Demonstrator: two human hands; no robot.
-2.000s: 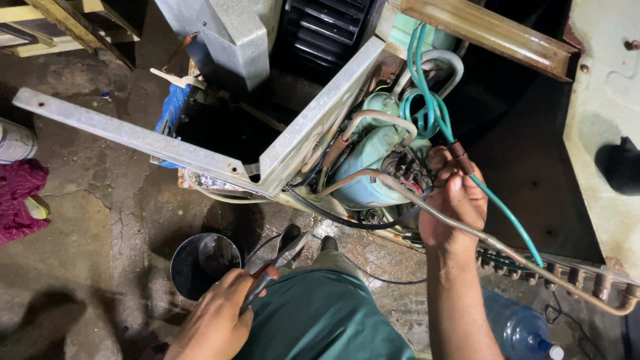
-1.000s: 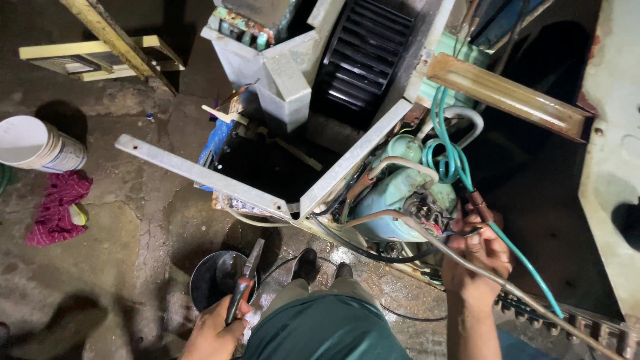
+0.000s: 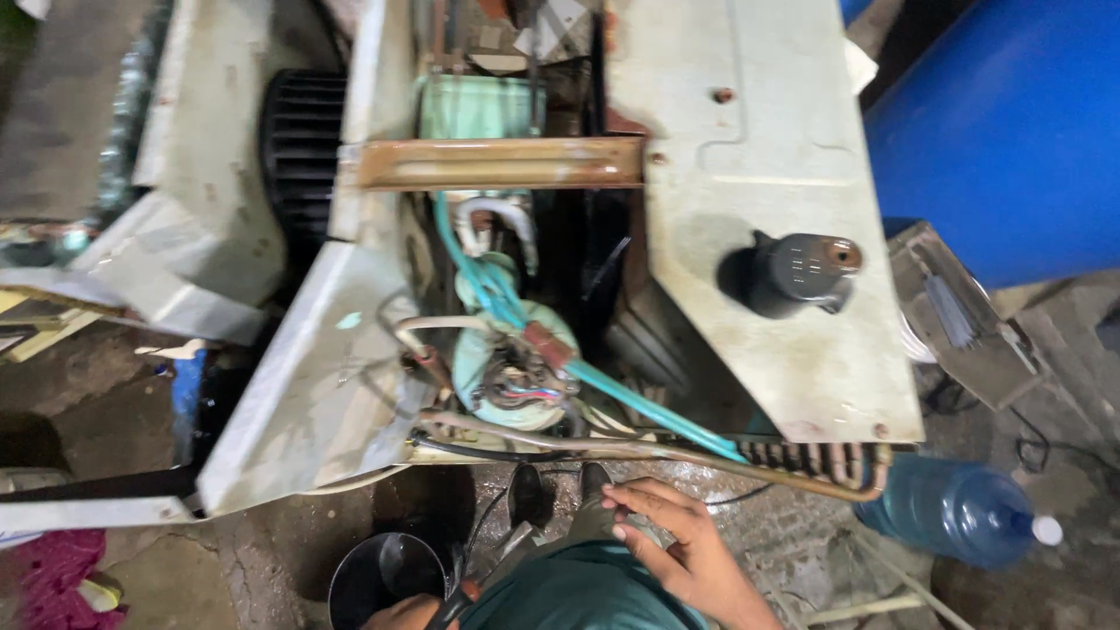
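My left hand [image 3: 407,612], partly cut off by the bottom edge, grips a hand tool [image 3: 457,602] with red-and-black handles, probably pliers; its metal jaws look blurred. My right hand [image 3: 669,534] is empty, fingers apart, in front of the opened air conditioner. Above it a copper pipe [image 3: 665,451] runs along the unit's edge. The light-green compressor [image 3: 477,385] sits inside with its wire terminals [image 3: 525,385] exposed. Teal tubes [image 3: 647,404], bundled by a brown sleeve [image 3: 547,344], cross over it to the coil's pipe bends [image 3: 814,459].
A rusty metal crossbar [image 3: 499,164] spans the unit. A dark motor [image 3: 801,273] is mounted on the metal panel [image 3: 770,367]. A black bucket [image 3: 387,577] stands near my left hand. To the right are a water jug [image 3: 962,512], a grey metal box [image 3: 962,324] and a blue barrel [image 3: 1006,131].
My right hand has let go of the teal tubes and moved down, away from the compressor. My left hand still holds the tool, now lower in view. The view has shifted to the right.
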